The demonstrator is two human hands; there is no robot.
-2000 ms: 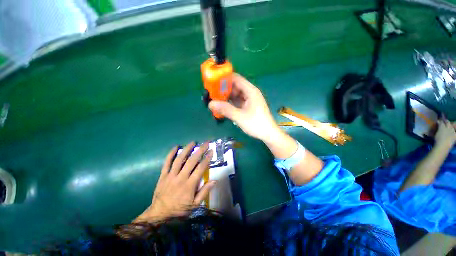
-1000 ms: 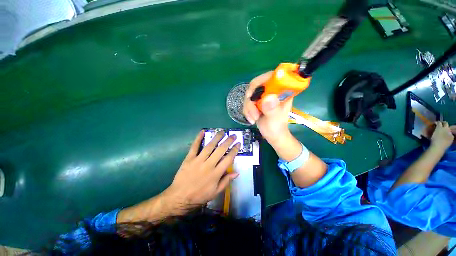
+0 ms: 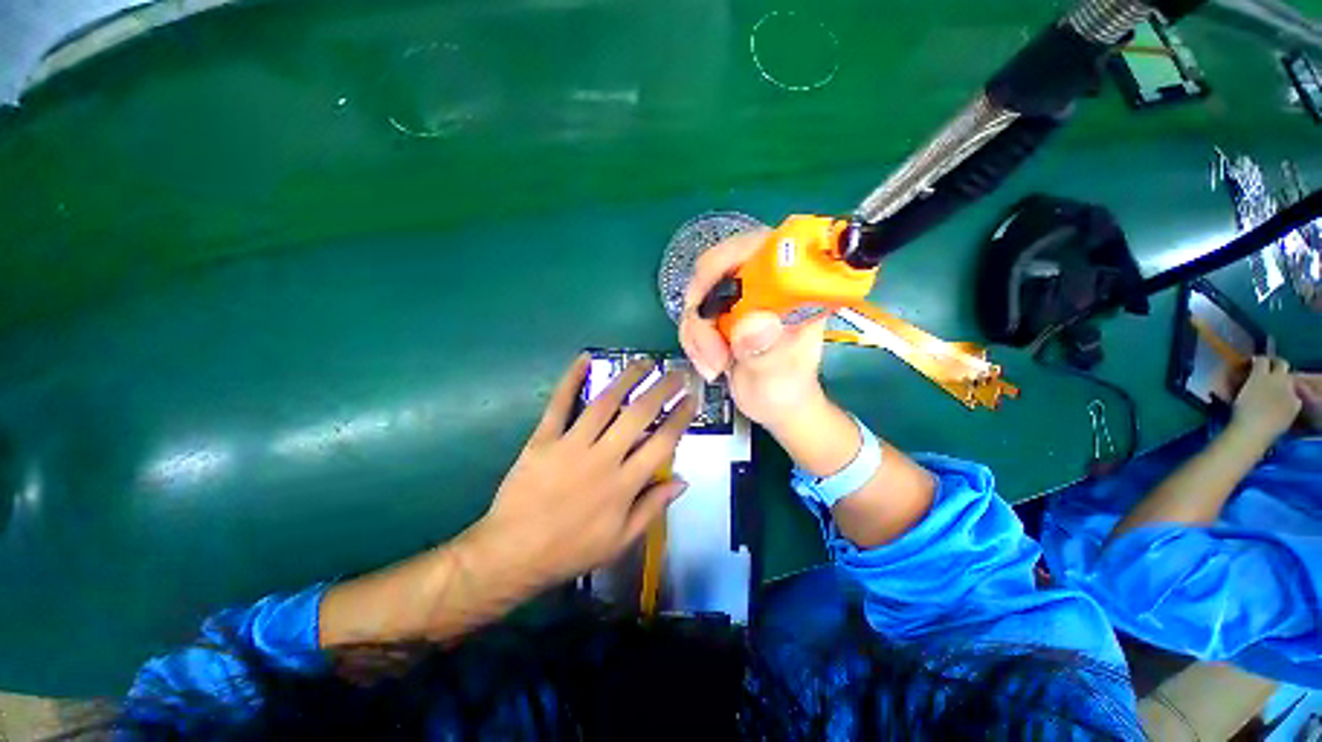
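Observation:
An open tablet (image 3: pixel 711 507) lies lengthwise in front of me, its near end hidden by my hair. A main board (image 3: pixel 711 406) sits at its far end, and an orange ribbon cable (image 3: pixel 654 558) runs down its middle. My left hand (image 3: pixel 587 471) lies flat over the board and tablet, fingers spread. My right hand (image 3: pixel 761 355) grips the orange electric screwdriver (image 3: pixel 812 273) just above the board's right corner. Its tip is hidden, so contact cannot be told. The speckled screw dish (image 3: pixel 696 261) is partly behind this hand.
Loose ribbon cables (image 3: pixel 935 360) lie right of my right hand. A black corded lump (image 3: pixel 1056 276) is beyond them. At the right, another person's hands (image 3: pixel 1276 403) are at a second tablet (image 3: pixel 1211 345). Another open tablet (image 3: pixel 1160 70) lies at the back right.
The screwdriver has moved from high over the mat, past the screw dish, to the board's right corner, still in my right hand. My left hand has shifted right on the tablet.

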